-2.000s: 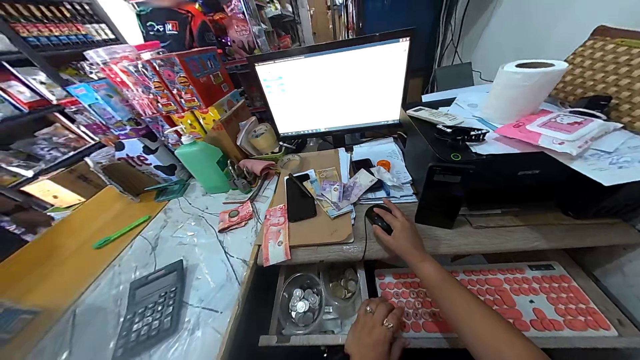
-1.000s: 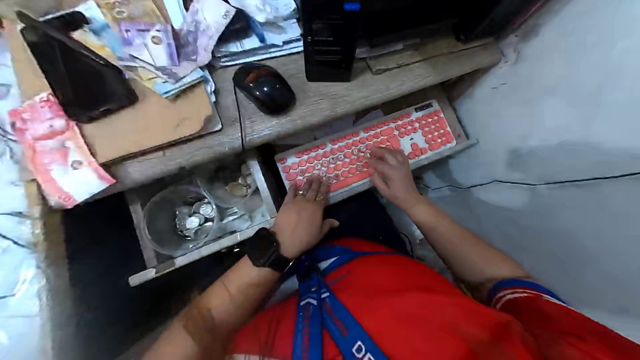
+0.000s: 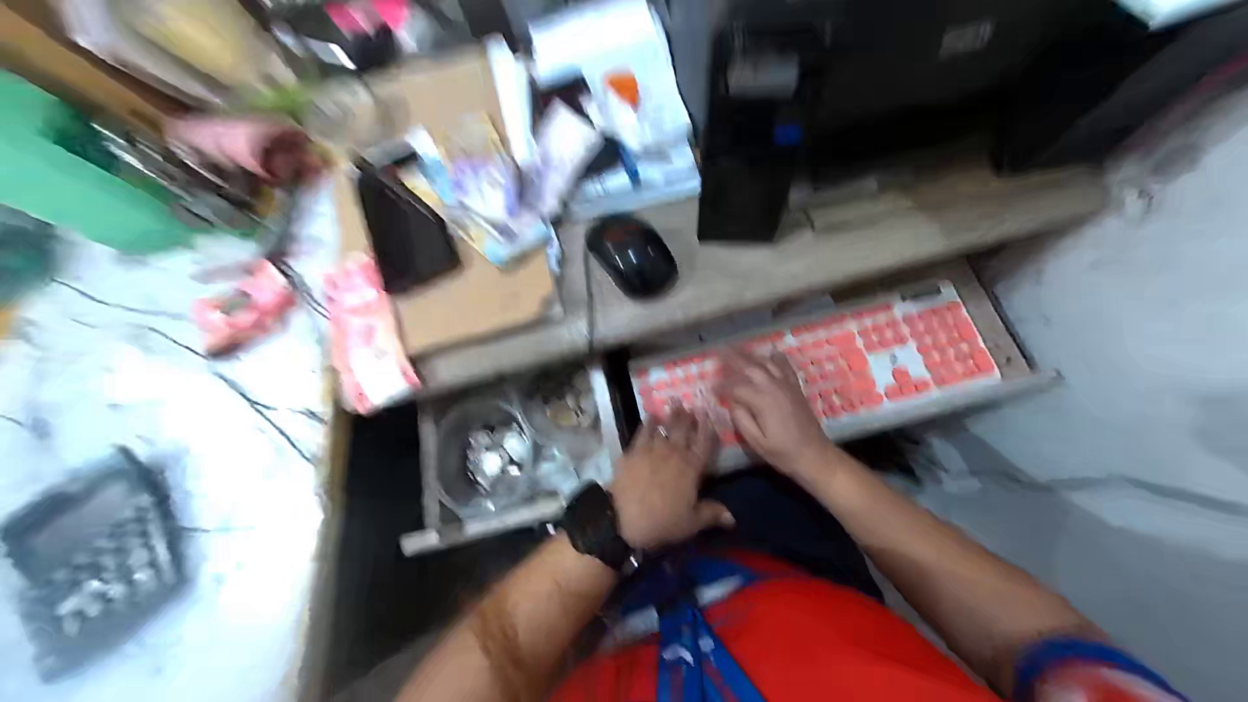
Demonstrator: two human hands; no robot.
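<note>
A keyboard with coral-pink keys (image 3: 858, 366) lies in a pulled-out tray under the desk. My left hand (image 3: 668, 478), with a ring and a black wristwatch, rests its fingertips on the keyboard's left end. Beside it my right hand (image 3: 770, 405) is spread over the left part of the keys, its fingers blurred. Neither hand grips anything. A black computer mouse (image 3: 632, 255) sits on the desk above both hands. Left of the tray, an open drawer (image 3: 487, 526) holds a round clear container of coins (image 3: 497, 455).
On the desk lie a black phone (image 3: 405, 229), banknotes (image 3: 487, 190), pink notes (image 3: 366, 336) and papers (image 3: 624, 88). A black computer unit (image 3: 746, 146) stands behind the tray. At left are a calculator (image 3: 97, 561) and a green bottle (image 3: 88, 166). A wall (image 3: 1160, 322) bounds the right.
My right hand has gone from the mouse to the keyboard since the oldest frame, and from one second ago it has shifted left along the keys, closer to my left hand.
</note>
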